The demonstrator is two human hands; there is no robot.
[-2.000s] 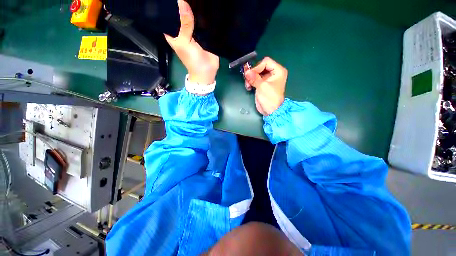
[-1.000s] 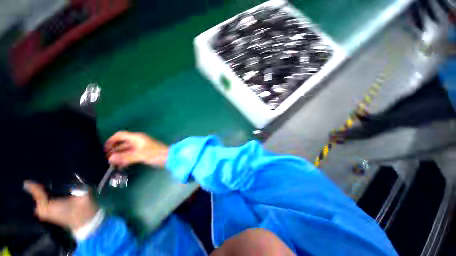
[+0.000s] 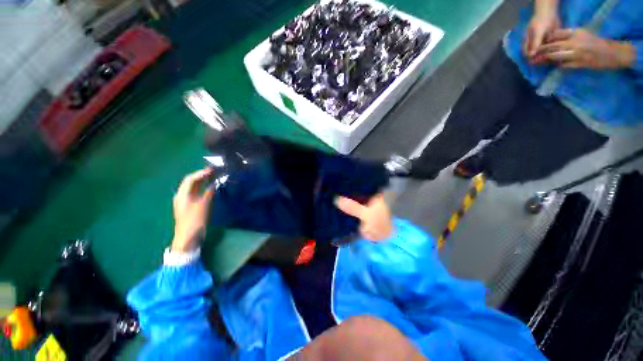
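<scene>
A dark glossy panel, blurred by motion, is held up in front of me above the bench's front edge. Silver clip handles stick out at its upper left corner, and another at its right corner. My left hand grips the panel's left side, near a shiny clip. My right hand grips its lower right edge, with the thumb on top and the fingers hidden behind. A white bin heaped with black-and-silver clips stands beyond the panel.
Black clipped pieces lie at the lower left beside an orange box. A dull red tray holds dark parts at the far left. A person in a blue smock stands at the right, near wire racks with black panels.
The panel is now lifted off the bench, with both hands on it. The loose clip is no longer seen separately in my right hand. The camera view has swung right since the first frame.
</scene>
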